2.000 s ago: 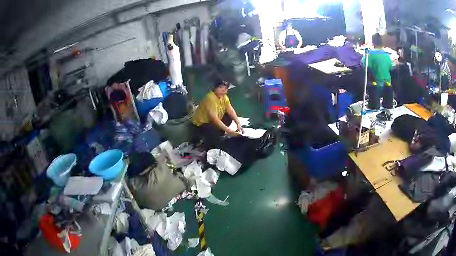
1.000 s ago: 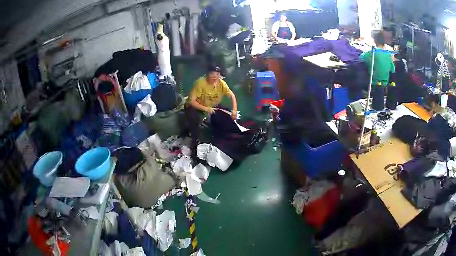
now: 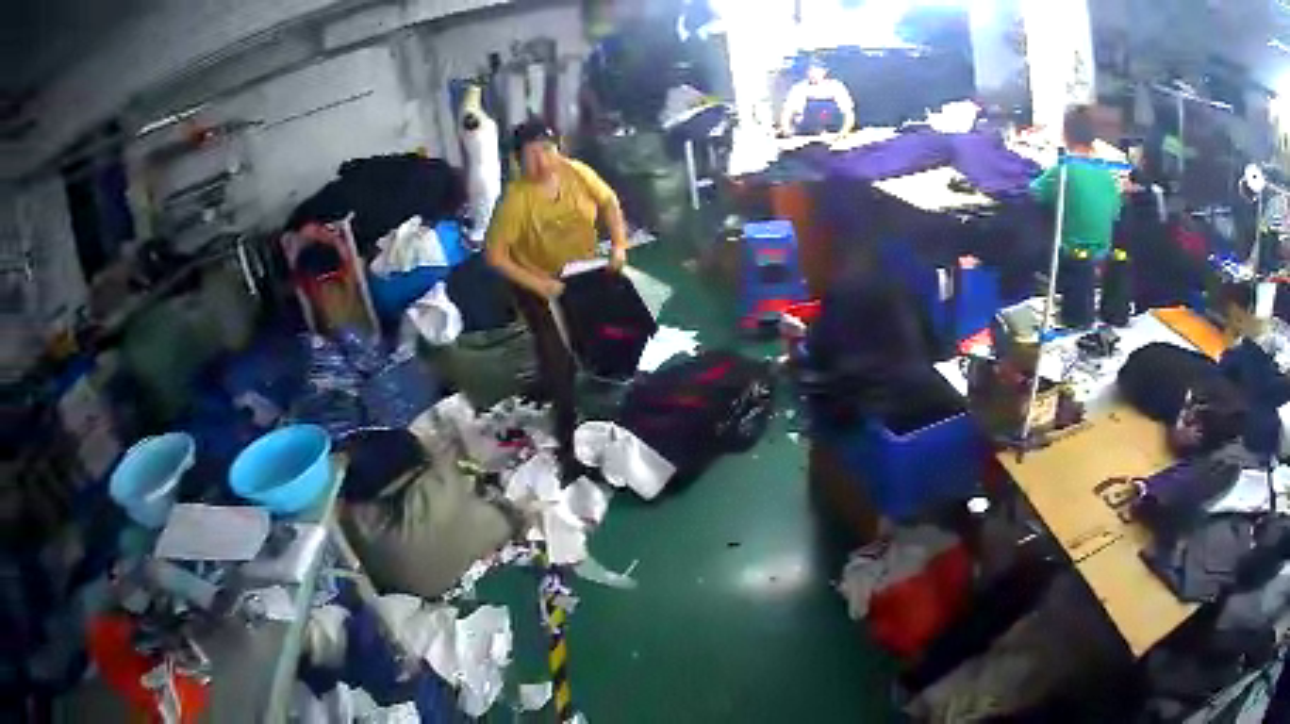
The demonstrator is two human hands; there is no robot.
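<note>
Neither of my hands is in the picture. In front of me, a person in a yellow T-shirt point(image 3: 555, 212) stands half upright and holds a dark garment piece point(image 3: 611, 323) with red marks, with pale sheets at its edges. A dark pile with red parts and a shiny black bag point(image 3: 700, 410) lies on the green floor beside the person. White paper scraps point(image 3: 625, 460) lie around the person's feet.
Two light blue basins point(image 3: 280, 470) sit on a table end at left. A blue stool point(image 3: 771, 262) stands behind the dark pile. A cardboard-topped table point(image 3: 1096, 516) is at right. A person in green point(image 3: 1087, 205) and another person point(image 3: 818, 108) are farther back.
The person in yellow has risen from a crouch and lifted the dark piece off the floor pile. The view has shifted slightly.
</note>
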